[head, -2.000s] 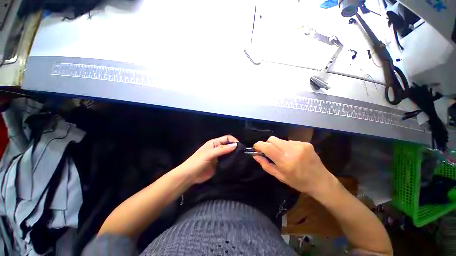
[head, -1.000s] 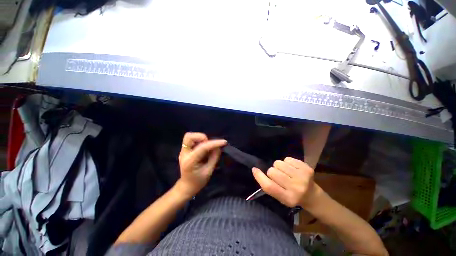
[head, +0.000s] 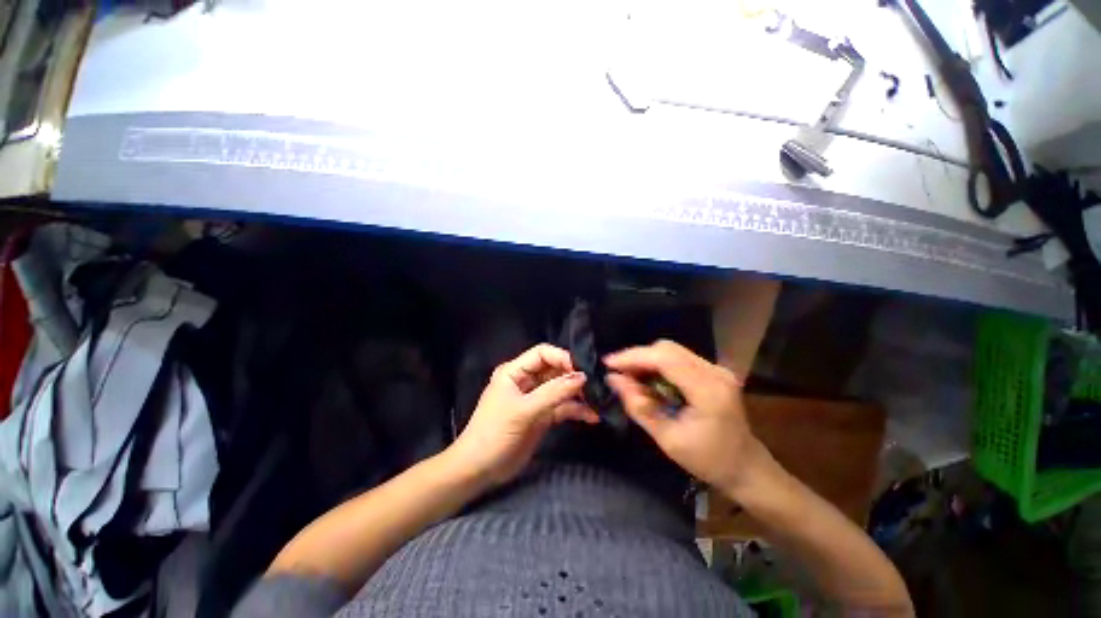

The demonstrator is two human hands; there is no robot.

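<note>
A black garment piece (head: 583, 342) is held over my lap below the table's front edge, with a narrow folded part standing up between my hands. My left hand (head: 526, 404) pinches its edge between thumb and fingers. My right hand (head: 683, 404) is close on the right, its fingertips at the same dark edge. Small thread snips (head: 663, 390) show partly inside my right hand, their blades hidden. The rest of the black cloth merges with the dark lap area.
The white table's ruler-marked front edge (head: 507, 217) crosses above my hands. A metal arm with dark knob (head: 805, 158) and black shears (head: 992, 157) lie on the table. Grey cloth (head: 115, 386) heaps at left. A green basket (head: 1012, 410) and brown wooden surface (head: 809, 449) are at right.
My hands have come together again from a stretched strip. The dark edge now stands up between them. The snips' blade, visible below my right hand a second ago, is now hidden.
</note>
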